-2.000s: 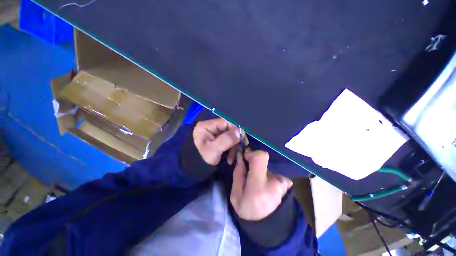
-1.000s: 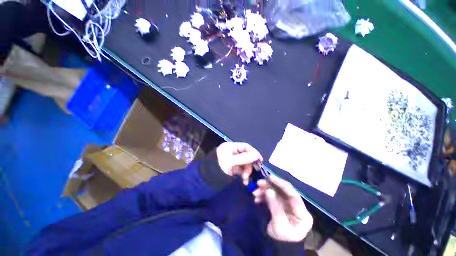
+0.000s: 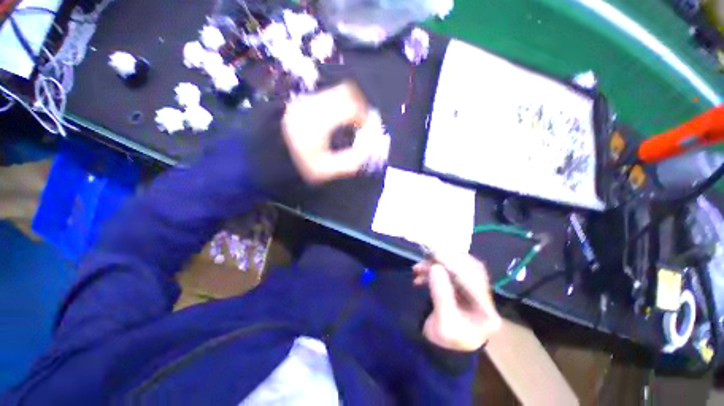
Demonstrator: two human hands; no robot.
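Note:
My left hand (image 3: 329, 139) is raised over the black bench mat, blurred, with a purplish-white spiked housing (image 3: 375, 155) at its fingertips. My right hand (image 3: 460, 308) is at the front bench edge, its fingers closed on thin dark tweezers (image 3: 429, 252), whose tips lie by the lower edge of the white paper sheet (image 3: 429, 208); most of the tweezers is hidden by the fingers. More white housings (image 3: 292, 47) stand in a cluster behind my left hand, some with red wires.
A white parts tray (image 3: 484, 119) with black specks is at the back right. Green-handled cutters (image 3: 508, 231) lie right of the paper. A clear bag (image 3: 373, 17), an orange tool (image 3: 684, 135), a tape roll (image 3: 680, 321), a blue bin (image 3: 83, 198) and a carton of units (image 3: 238, 247) also show.
My left hand has moved away from my right hand, out over the mat. My right hand stays near the front edge. The view has shifted right, bringing in the orange tool and tape roll.

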